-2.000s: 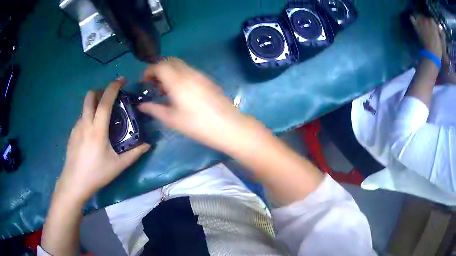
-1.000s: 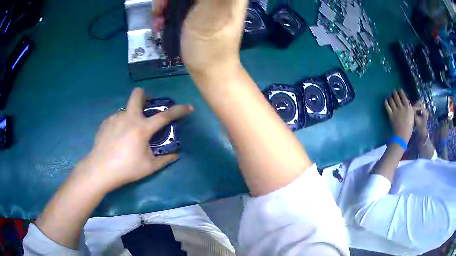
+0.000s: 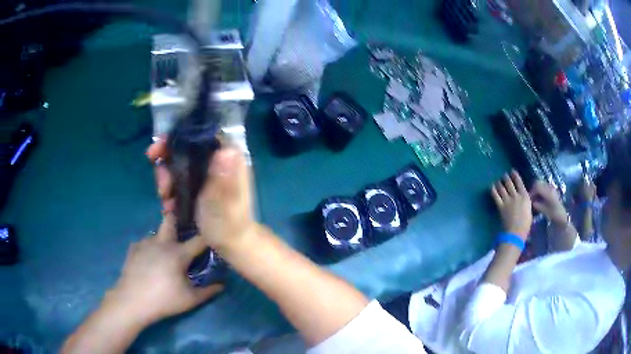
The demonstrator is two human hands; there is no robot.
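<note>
My right hand [image 3: 225,197] is closed around the dark electric screwdriver [image 3: 188,166], which hangs nose-down from a post and cable, blurred. Its lower end is over the speaker unit [image 3: 202,268] on the green mat; the tip is hidden by my fingers. My left hand [image 3: 156,276] holds the speaker unit from the left side, fingers and thumb around it. Only part of the black housing and its silvery ring shows.
Screw feeder [image 3: 166,104] stands behind the screwdriver. Several speaker units [image 3: 342,222] sit to the right, two more [image 3: 295,119] behind. A clear bag [image 3: 297,62] and a heap of boards [image 3: 425,97] lie farther back. A neighbour's hand [image 3: 513,204] with blue wristband is at right.
My right hand has come down with the screwdriver to the speaker unit. My left hand still holds the unit. The view has shifted, showing more of the table's far side.
</note>
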